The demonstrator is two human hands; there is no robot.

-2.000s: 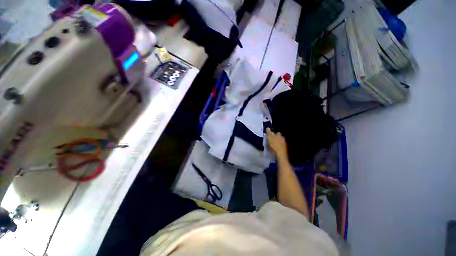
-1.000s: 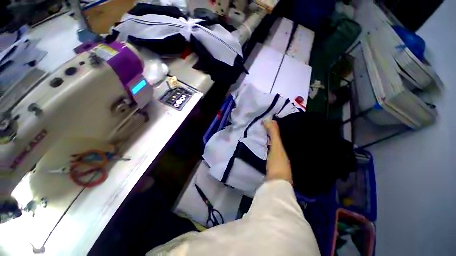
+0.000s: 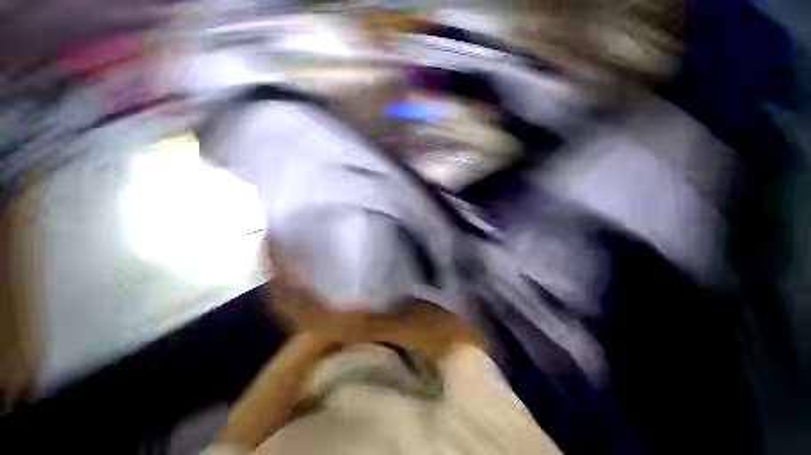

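The whole view is strongly blurred. A pale grey-white fabric panel with dark strips is held up in front of my body, over the near edge of the white table. My left hand is at the panel's lower left edge. My right hand is at its lower right edge. Both hands seem closed on the panel; the fingers are smeared and partly hidden by the fabric.
A blurred blue display shows behind the panel. More pale and dark fabric lies to the right. A bright glare covers part of the table. Pink and dark shapes stand at the upper left, too blurred to name.
The view has swung left towards the table. My right hand has come back from the pile to my front with a pale panel. My left hand has come into view at the panel.
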